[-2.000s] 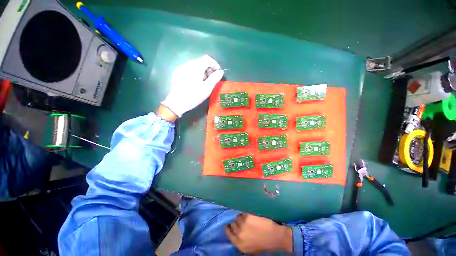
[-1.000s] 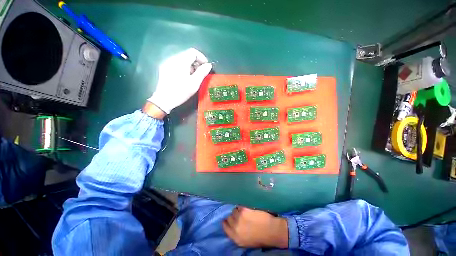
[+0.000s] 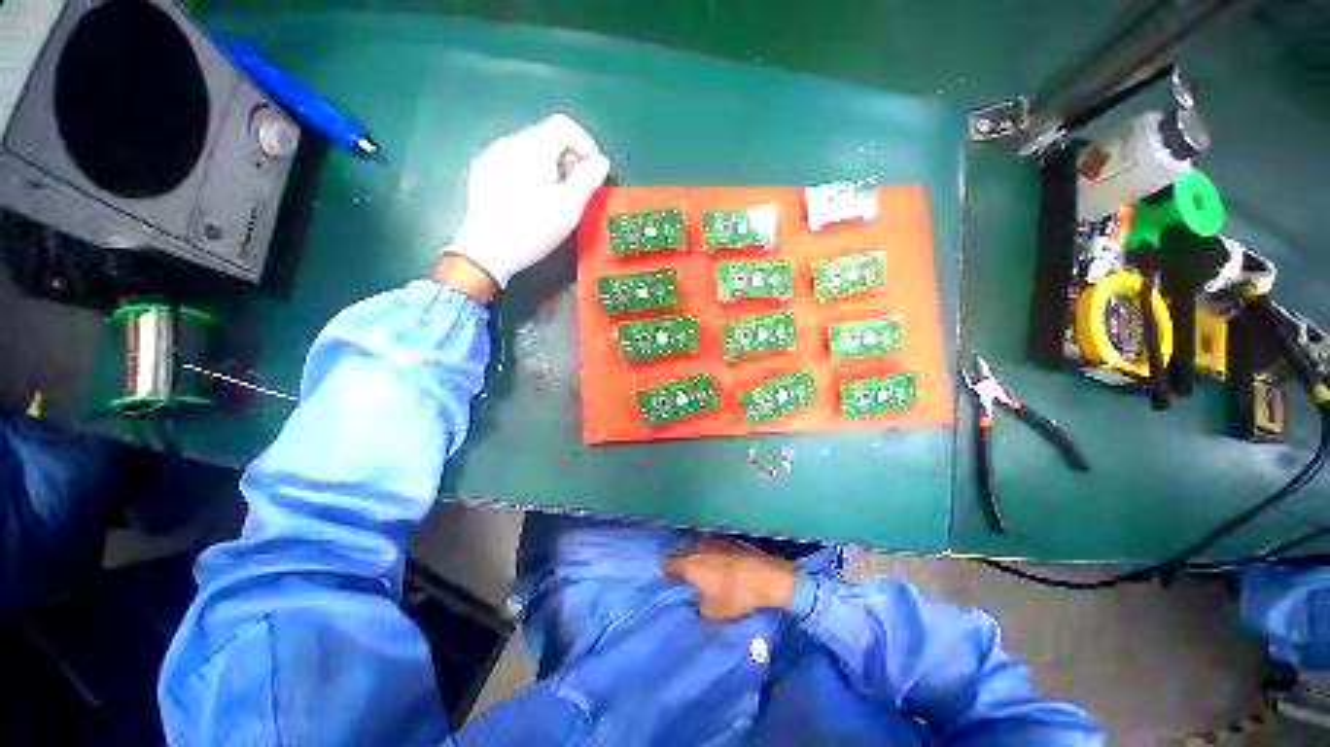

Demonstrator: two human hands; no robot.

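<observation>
Several small green circuit boards (image 3: 754, 280) lie in rows on an orange-red mat (image 3: 614, 420). One board at the top right (image 3: 842, 203) has a whitish patch. My left hand (image 3: 528, 197), in a white glove, rests on the bench just beyond the mat's upper left corner. Its fingers are curled with the thumb and fingertips together; whether they hold thin wire I cannot tell. My right hand (image 3: 734, 577) is bare and lies against my body below the bench edge, its fingers partly hidden; I see nothing in it.
A grey fan box (image 3: 219, 183) and a blue pen-like tool (image 3: 314, 102) are at the upper left. A solder spool (image 3: 146, 355) stands at the left. Side cutters (image 3: 1006, 419) lie right of the mat. A tray at the right holds a bottle (image 3: 1130, 168) and yellow tape (image 3: 1091, 327).
The view has shifted, so the mat and boards sit higher in the picture and more of my lap shows. My left hand keeps its place by the mat corner. The soldering iron stand's cables have come into view.
</observation>
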